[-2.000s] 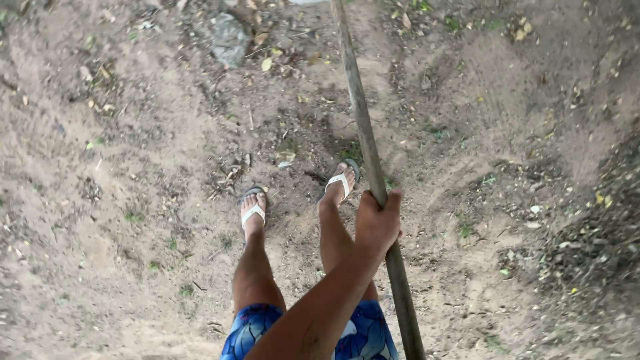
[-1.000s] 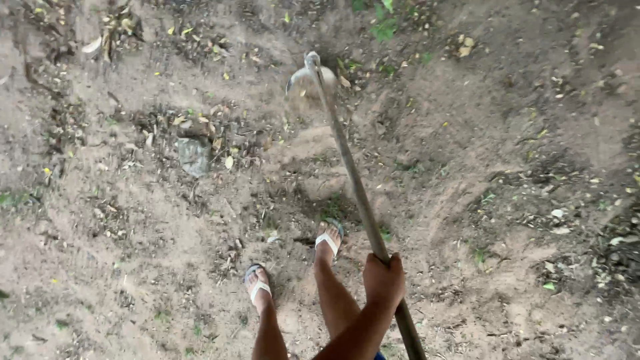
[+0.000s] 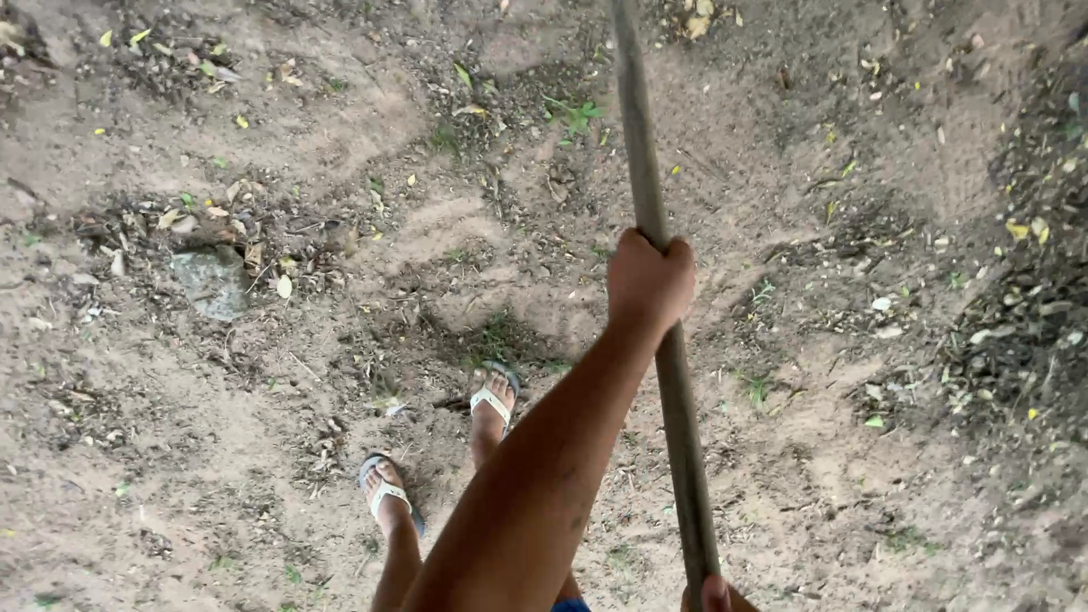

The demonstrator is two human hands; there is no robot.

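A long wooden tool handle point(image 3: 642, 153) runs from the top edge down to the bottom edge, right of centre, tilted slightly. My left hand point(image 3: 650, 280) is closed around it partway along, with the forearm reaching up from the bottom of the view. Lower down, at the bottom edge, part of my right hand point(image 3: 718, 593) shows, its thumb against the same handle; the rest of that hand is cut off. The tool's far end lies outside the view.
My feet stand in sandals point(image 3: 491, 399) on bare, sandy soil. A grey stone point(image 3: 212, 282) sits among dry leaves at the left. Leaf litter point(image 3: 1020, 331) is heaped at the right, and a small green weed point(image 3: 578, 117) grows near the top.
The tool's head, in view one second ago, has gone out of frame. My left hand has moved up and away from my feet with the handle. Part of my right hand has come into view.
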